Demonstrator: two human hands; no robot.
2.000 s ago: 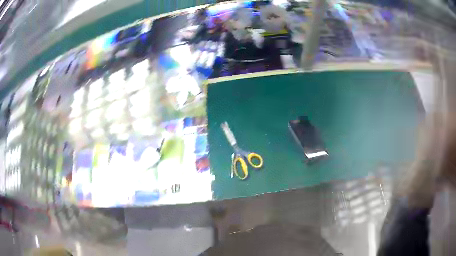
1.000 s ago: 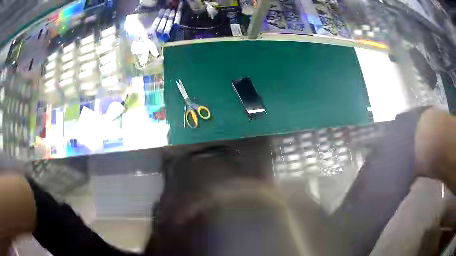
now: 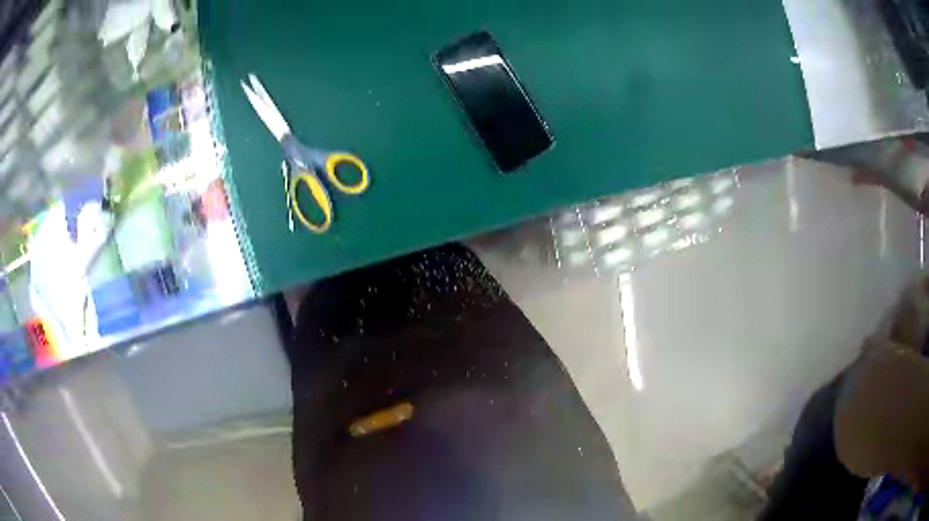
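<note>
A black smartphone (image 3: 495,102) lies flat on the green mat (image 3: 652,102), its glossy screen up with a white reflection near its far end. Scissors (image 3: 308,168) with yellow looped handles lie left of it, blades slightly apart and pointing away from me. No hand touches either one. My right arm (image 3: 884,407) shows at the lower right edge, with a dark sleeve and blurred bare skin; the fingers cannot be made out. My left hand is out of the picture.
Shiny multicoloured sheets (image 3: 132,229) and white pieces lie left of the mat. A white sheet (image 3: 843,81) is at its right end. My dark-clothed lap (image 3: 438,356), with a small orange mark, is below the mat edge. Glossy floor (image 3: 713,336) shows at the right.
The view has tilted down and closer to the bench edge. My left arm has gone out of view, and my right arm is lower at the right edge. Phone and scissors still lie on the mat.
</note>
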